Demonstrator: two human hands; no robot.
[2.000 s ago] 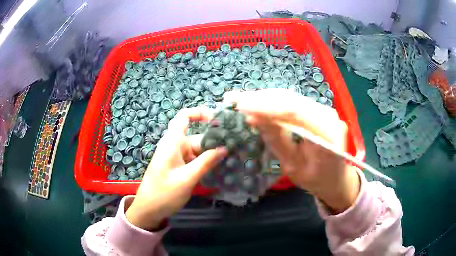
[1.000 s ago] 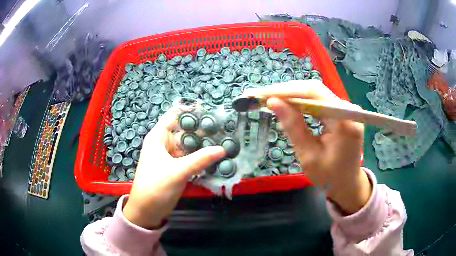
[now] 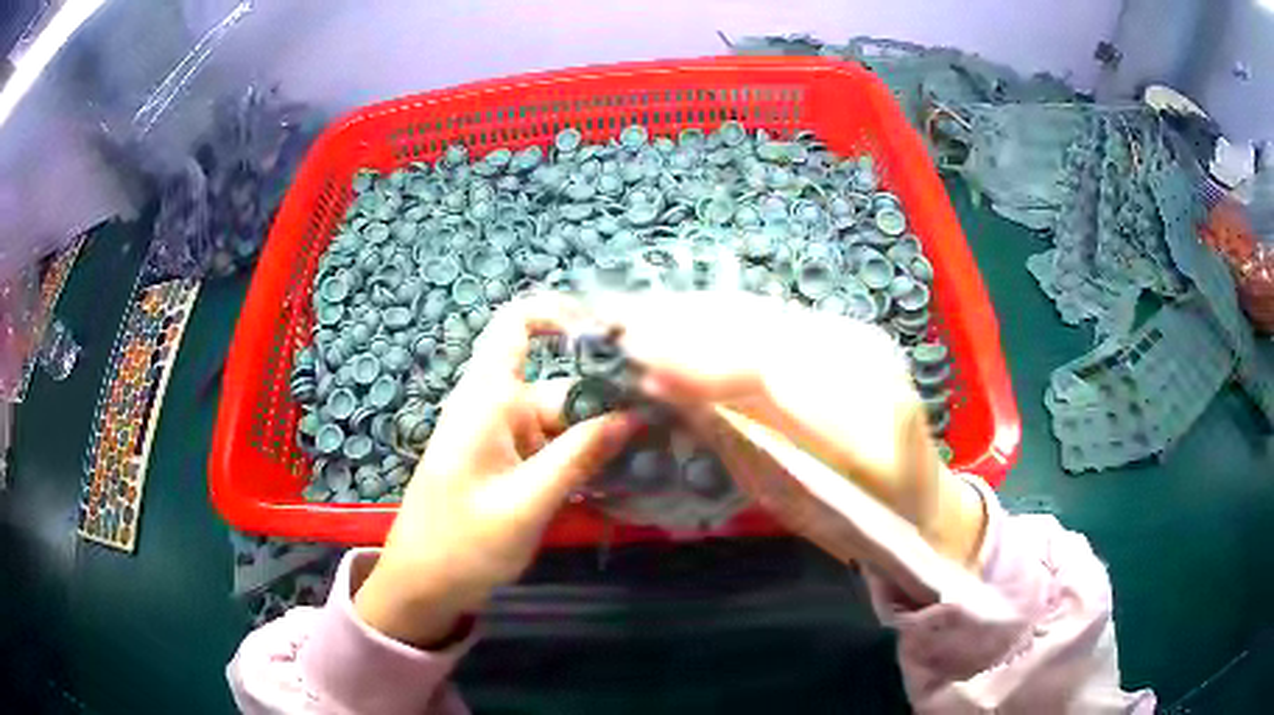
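Observation:
My left hand (image 3: 468, 482) is shut on a grey-green moulded rubber sheet (image 3: 664, 482) with raised domes, above the near rim of the red basket. My right hand (image 3: 810, 405) touches the sheet from the right and holds a slim pale tool (image 3: 866, 517), whose rear end points down towards the right sleeve. The tool's tip and part of the sheet are hidden by the fingers, and this area is blurred. The red plastic basket (image 3: 228, 433) holds a heap of loose round rubber caps (image 3: 482, 259).
Limp grey-green rubber sheets (image 3: 1132, 391) lie at the right rear. A dark rubber heap (image 3: 224, 196) is at the left rear. A patterned orange strip (image 3: 133, 419) lies at the left. A long dark shape (image 3: 671, 629) is below the basket's near edge.
My right hand has moved left and turned over, back to the sheet. The tool has swung from nearly level to slanting down right. My left hand keeps its grip, and the sheet is now more covered.

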